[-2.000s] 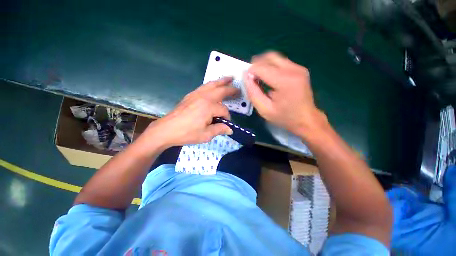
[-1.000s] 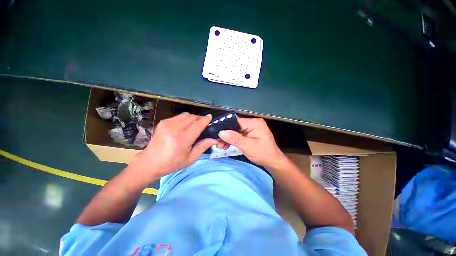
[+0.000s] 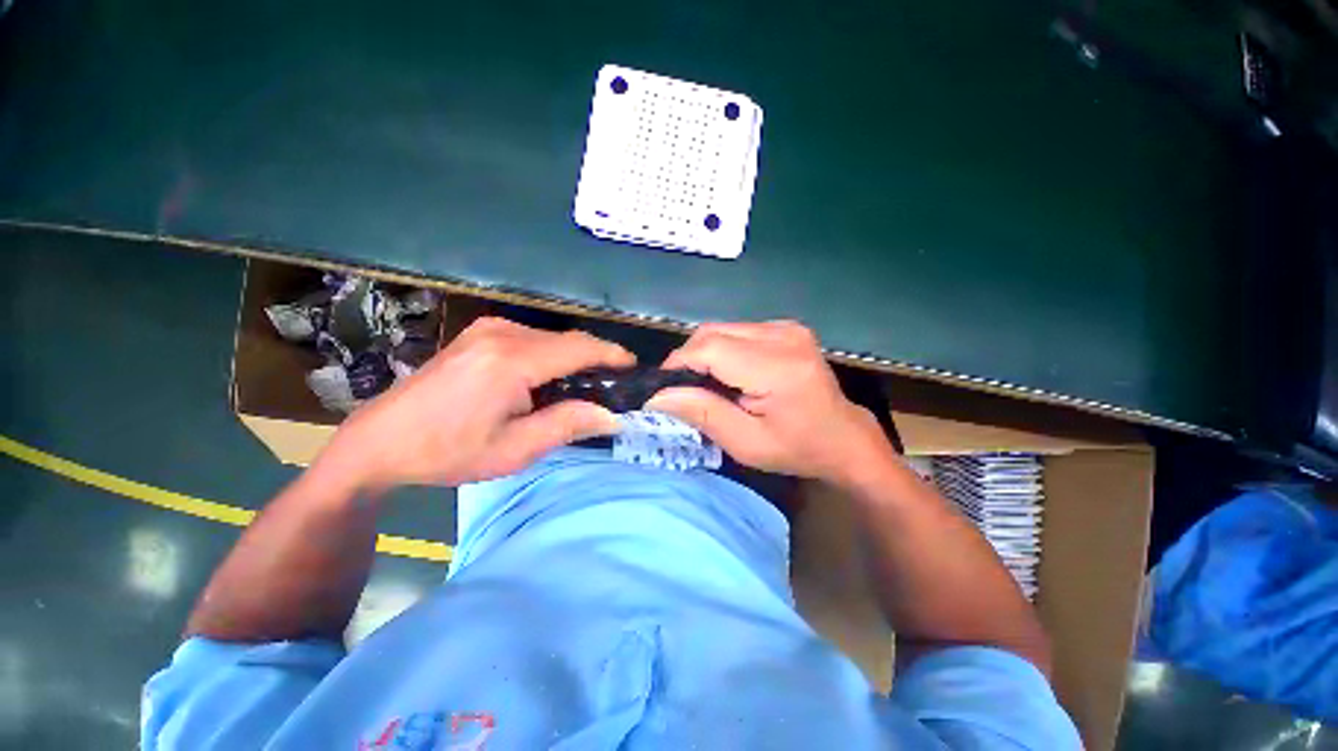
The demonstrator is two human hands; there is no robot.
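A white cover [image 3: 668,165] lies flat on the green bench, with round black feet at three corners, two far and one near right; its near left corner shows none. The black sheet of feet [image 3: 624,387] is held between both hands at the bench's near edge, above the lap. My left hand [image 3: 492,404] grips its left end between thumb and fingers. My right hand [image 3: 770,396] grips its right end. The white printed liner [image 3: 665,440] hangs crumpled below the sheet. The fingers hide parts of the sheet.
The green bench [image 3: 367,132] spans the view, its near edge just beyond my hands. An open carton [image 3: 279,433] with crumpled waste is below left. A larger carton [image 3: 1093,572] with white plates on edge is below right. A person's blue sleeve [image 3: 1247,594] is at far right.
My right hand left the cover and came down to the black sheet. Both hands have since spread slightly apart along the sheet, which now lies flatter between them.
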